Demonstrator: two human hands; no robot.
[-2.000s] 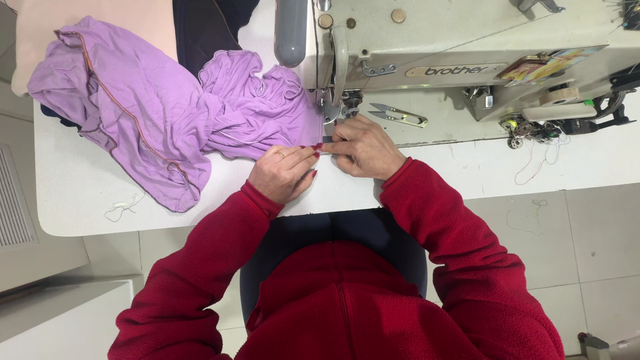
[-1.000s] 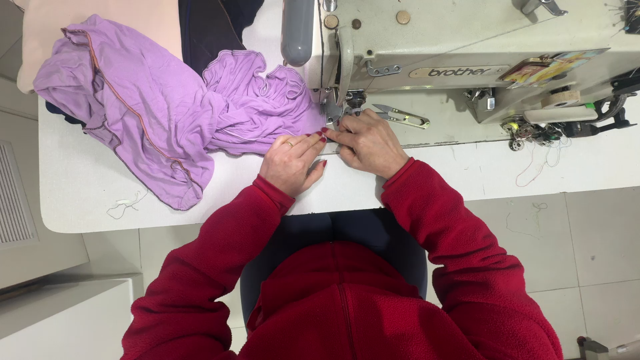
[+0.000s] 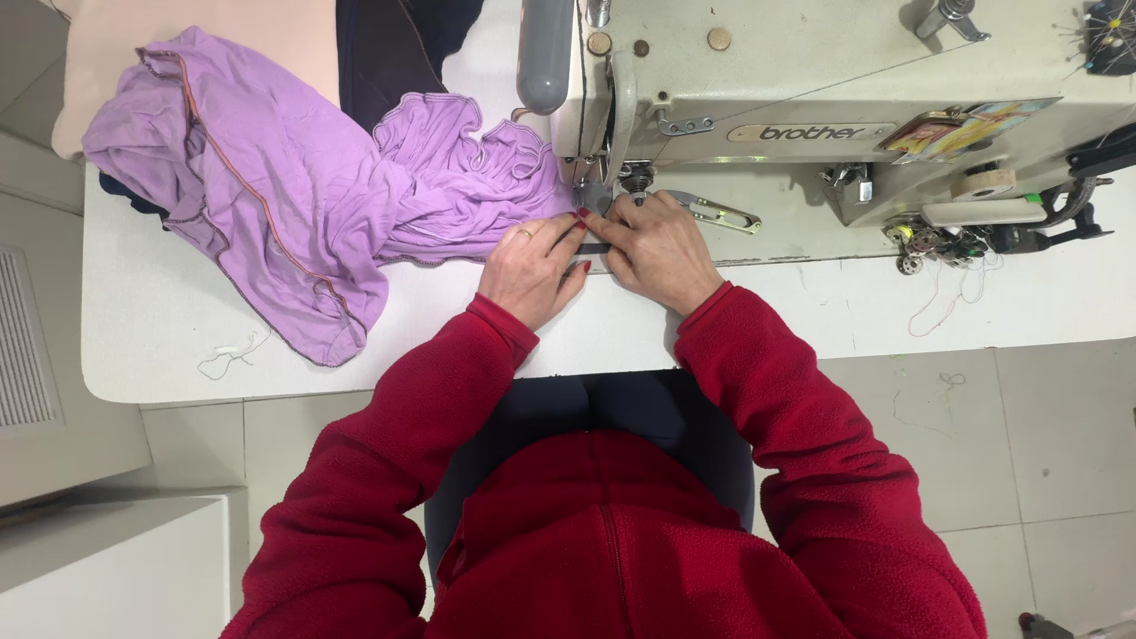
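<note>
A lilac knit garment (image 3: 293,169) with dark overlocked edges lies bunched to the left of a Brother sewing machine (image 3: 799,80), its right end running to the presser foot (image 3: 581,197). My left hand (image 3: 530,271) rests on the end of the fabric just in front of the foot, fingertips pressed down. My right hand (image 3: 661,248) is at the right of the foot, its index finger meeting the left fingertips at the fabric edge. The fingers hide most of that edge, so how firmly either hand grips it is unclear. Thread snips (image 3: 723,216) lie behind my right hand.
Dark fabric (image 3: 390,62) and pale peach fabric (image 3: 204,53) lie at the back left. Loose thread (image 3: 232,353) is on the white table (image 3: 426,333) near the front left. Bobbins (image 3: 919,241) sit at the machine's right, and a pincushion (image 3: 1112,37) is at the back right.
My left hand has moved slightly right and toward the presser foot since the oldest frame. The lilac fabric near the foot has shifted slightly; my right hand stays close beside the foot.
</note>
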